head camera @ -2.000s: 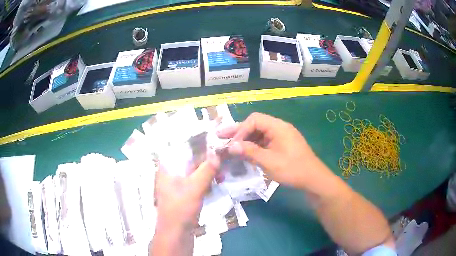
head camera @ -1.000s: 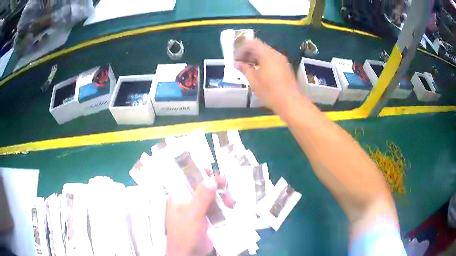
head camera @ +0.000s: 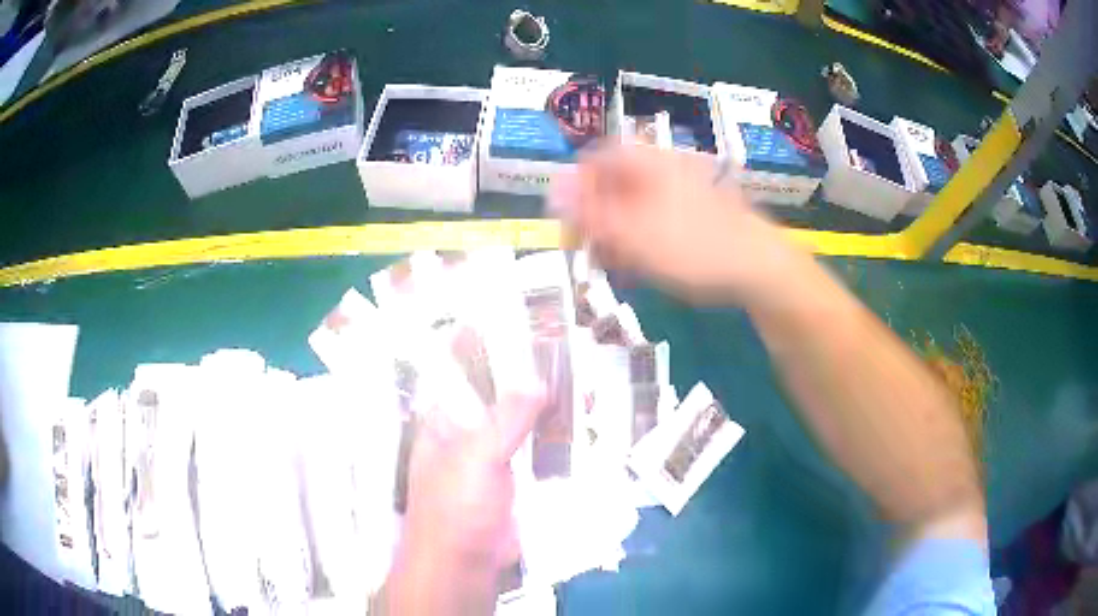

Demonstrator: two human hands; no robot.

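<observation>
Long white packets with brown-grey strips lie fanned over the green worktop, one of them at the right edge of the heap point(head camera: 695, 455). My left hand point(head camera: 464, 481) is blurred and closed on packets; a long packet point(head camera: 552, 391) stands up beside its thumb. My right hand point(head camera: 650, 223) is blurred, above the yellow edge in front of the boxes, with fingers bent; whether it holds something cannot be told. Behind it, an open white box base point(head camera: 668, 108) shows a pale item inside. Upright white bundles point(head camera: 235, 481) stand in a row at left.
More open bases point(head camera: 421, 150) and lids with red round pictures point(head camera: 548, 120) stand on the dark belt. Small coiled items point(head camera: 526, 36) lie behind them. A yellow-marked post point(head camera: 981, 181) rises at right. Rubber bands point(head camera: 963, 373) lie partly behind my right forearm.
My right hand has come back from above a box base, where it held a white packet, towards the worktop. The boxes and coiled items appear further right. My left hand stays at the packets.
</observation>
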